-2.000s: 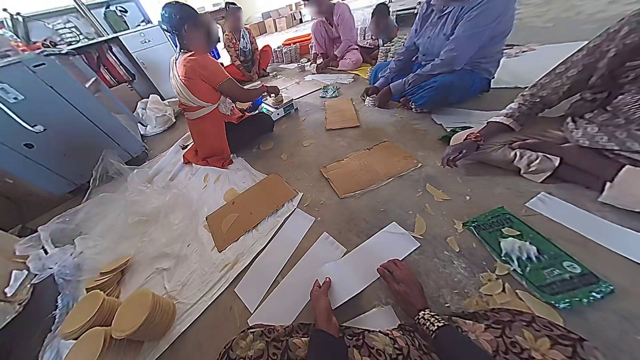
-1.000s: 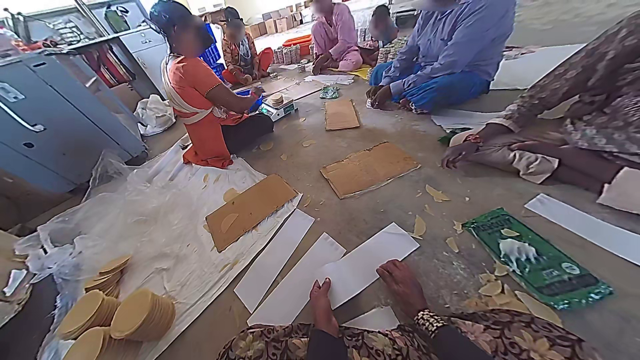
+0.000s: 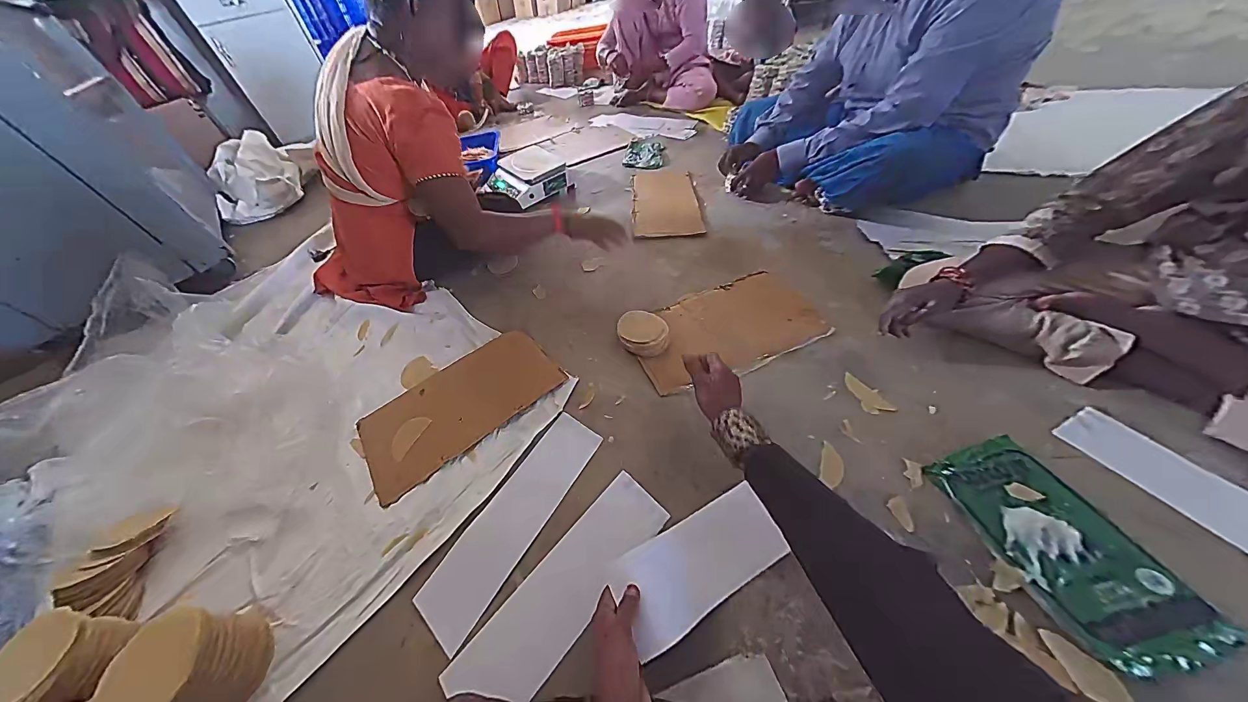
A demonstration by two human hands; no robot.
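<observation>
My left hand (image 3: 618,639) is at the bottom centre, its fingers on the inner edge of a white paper strip (image 3: 697,570). Two more white strips lie to its left, the nearer (image 3: 556,595) close to my fingers. My right arm reaches forward, and my right hand (image 3: 715,385) is over the near edge of a brown cardboard sheet (image 3: 751,317), fingers bent; whether it holds anything is unclear. Left of that hand, a short stack of round thin discs (image 3: 643,332) sits at the sheet's left edge.
Stacks of discs (image 3: 185,653) stand on white plastic sheeting (image 3: 214,390) at left, near another cardboard sheet (image 3: 463,414). A green printed packet (image 3: 1082,556) and broken disc pieces lie at right. Several people sit around; one in orange reaches out beside a scale (image 3: 526,175).
My right hand has moved forward from the paper strips to the middle cardboard. A disc stack now sits there. The person in orange has stretched an arm toward it.
</observation>
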